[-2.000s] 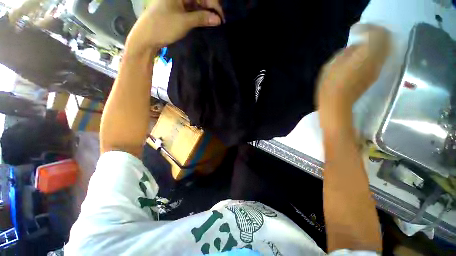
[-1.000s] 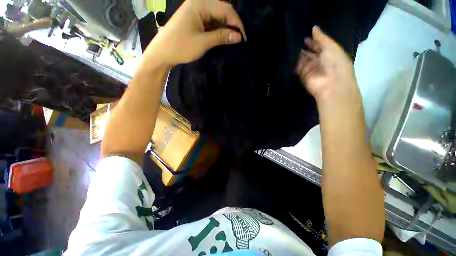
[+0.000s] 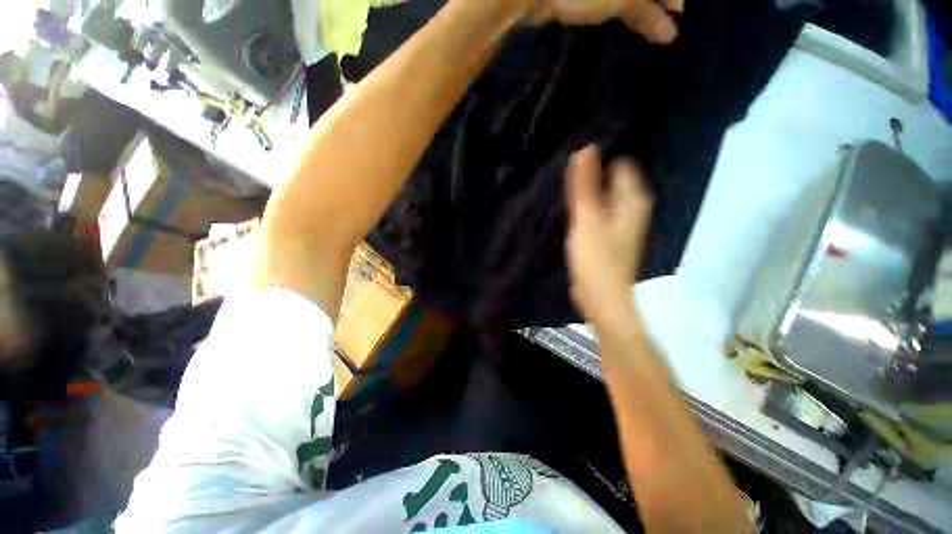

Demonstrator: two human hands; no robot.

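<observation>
A large black garment [image 3: 501, 209] lies heaped on the white table and hangs over its front edge towards the lap. My left hand [image 3: 616, 13] is at the top edge of the picture, over the far part of the cloth, partly cut off; whether its fingers grip cloth cannot be told. My right hand [image 3: 611, 224] is blurred over the right part of the garment, with thumb and fingers apart and nothing seen in it. No print shows on the cloth.
A shiny metal machine cover [image 3: 861, 271] stands on the white table [image 3: 720, 250] at right. A graduated strip [image 3: 569, 349] runs along the table edge. A cardboard box [image 3: 371, 313] is below left. Another machine [image 3: 235, 47] and yellow cloth [image 3: 342, 26] are at upper left.
My left hand has moved up and right to the far cloth. My right hand has come from the metal cover's side inward over the garment. The white mark on the cloth no longer shows.
</observation>
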